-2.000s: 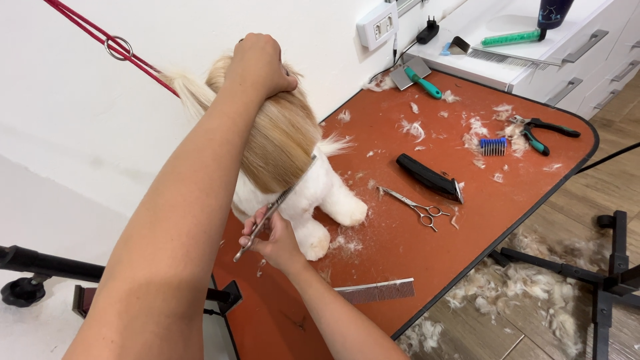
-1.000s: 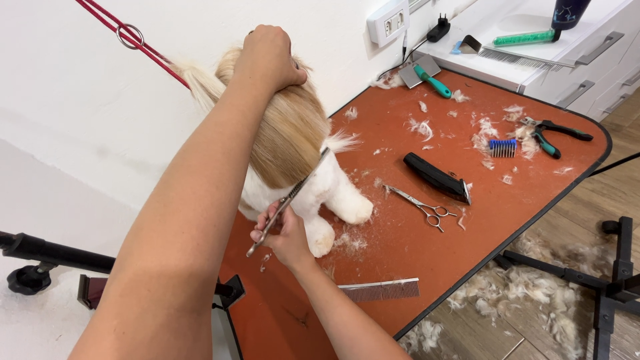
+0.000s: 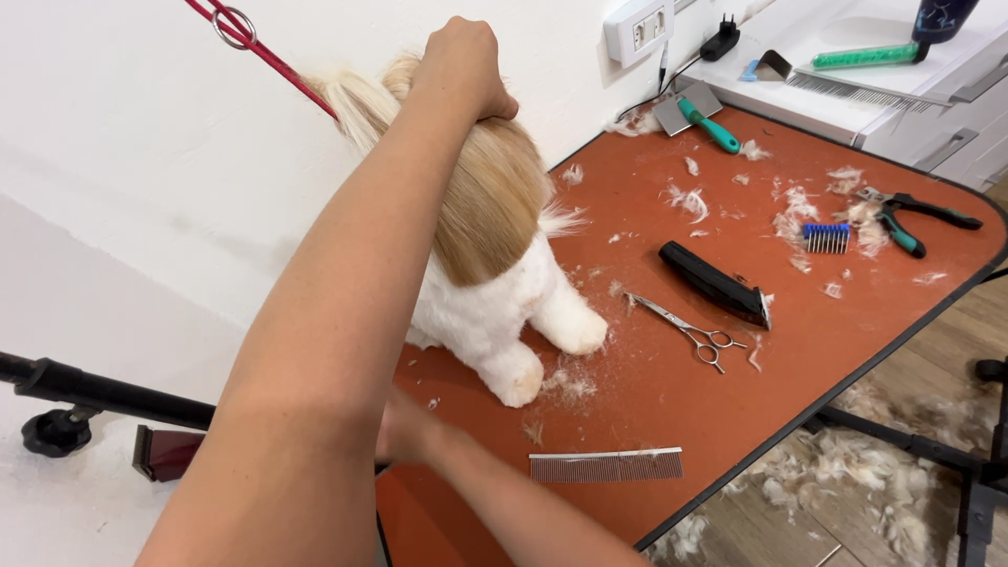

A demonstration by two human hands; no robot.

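Observation:
A small dog [image 3: 488,323] with short white fur on its body and legs stands on the orange table. Long, straight tan hair [image 3: 496,205] hangs smooth over its upper part, and its face is not visible. My left hand [image 3: 465,67] is curled over the top of the dog's head, and my left forearm crosses in front of the animal. Low down, my right hand [image 3: 398,433] is mostly hidden behind that forearm; its fingers and whatever they hold cannot be seen. A red lead [image 3: 287,75] with a metal ring runs to the dog from the upper left.
On the table [image 3: 614,409] lie a metal comb [image 3: 606,465], scissors [image 3: 681,327], a black trimmer [image 3: 713,283], a blue comb attachment [image 3: 826,238], nail clippers [image 3: 906,216], a slicker brush [image 3: 709,124] and fur tufts. A black bar [image 3: 118,398] with a knob and a red clipper [image 3: 169,454] are at left.
My right hand has moved down and left from the edge of the tan hair, where it held scissors, to behind my left forearm. My left hand has stayed on the dog's head.

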